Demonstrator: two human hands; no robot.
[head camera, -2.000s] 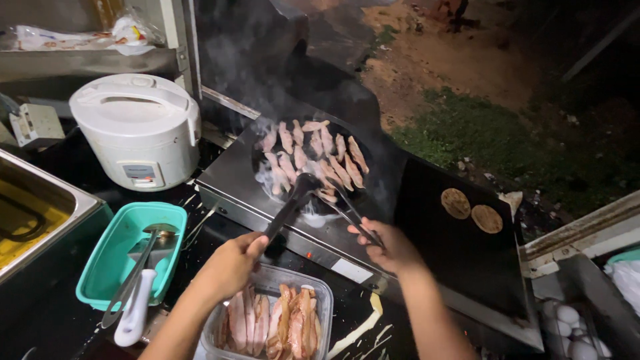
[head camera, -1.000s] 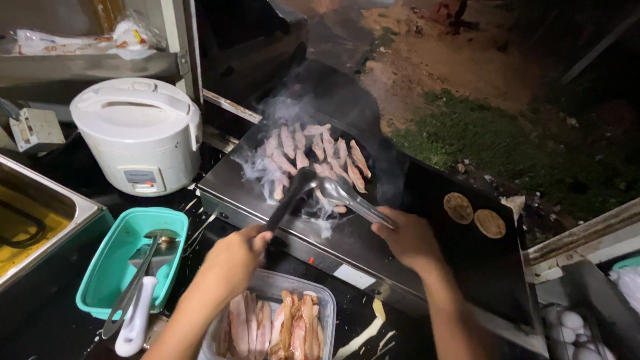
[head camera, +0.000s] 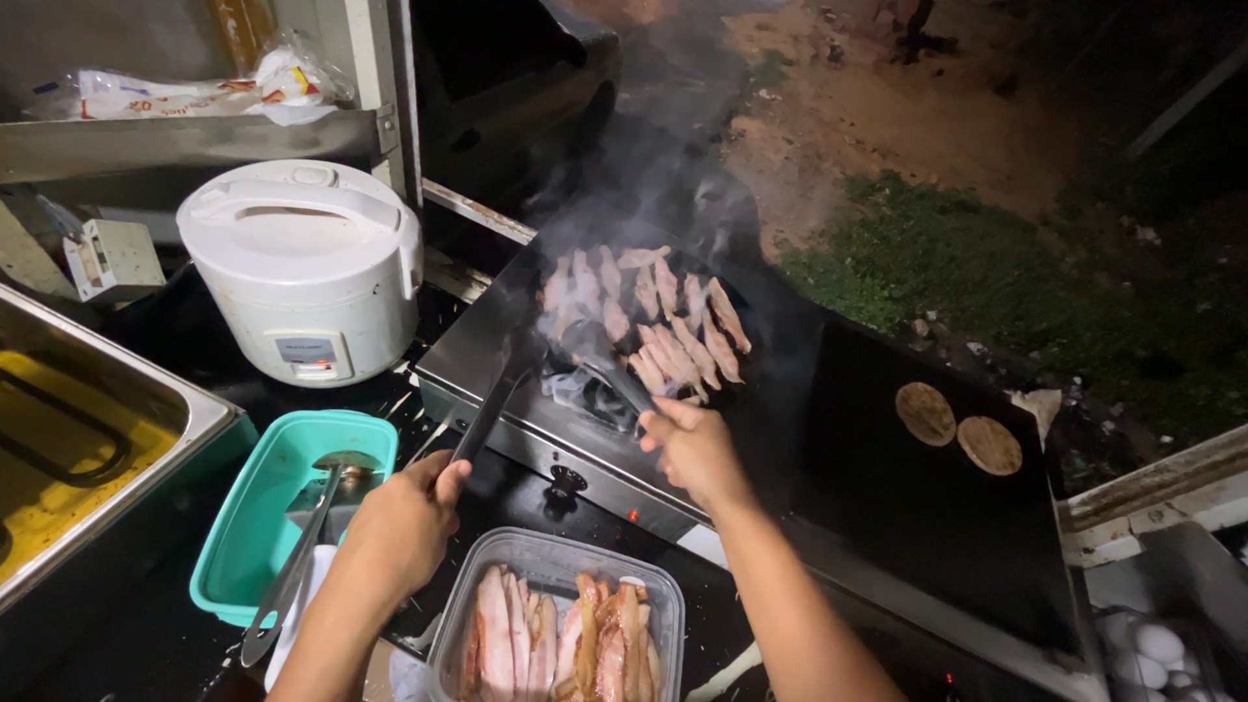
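Strips of meat (head camera: 673, 322) lie in smoke on the left part of a black griddle (head camera: 877, 507). My left hand (head camera: 405, 522) grips the handle of a black utensil (head camera: 492, 405), whose head is over the griddle's front left edge. My right hand (head camera: 687, 444) holds a second dark-handled utensil (head camera: 614, 366), its broad end touching or just above the left strips; smoke blurs it. Below my hands, a clear plastic container (head camera: 673, 595) holds more raw strips (head camera: 561, 634). Two round flat patties or breads (head camera: 925, 413) sit on the griddle's right part.
A white rice cooker (head camera: 302, 273) stands at the left behind a turquoise tub (head camera: 263, 487) with a metal ladle (head camera: 292, 570). Far left is a metal fryer (head camera: 185, 400) with yellow oil. Eggs (head camera: 1160, 643) sit at the lower right. A metal shelf (head camera: 195, 141) holds plastic bags.
The right-hand utensil has swung from pointing up-left with its handle low right to a steeper angle over the left strips. The left-hand utensil's head has moved left, and several strips now lie closer together.
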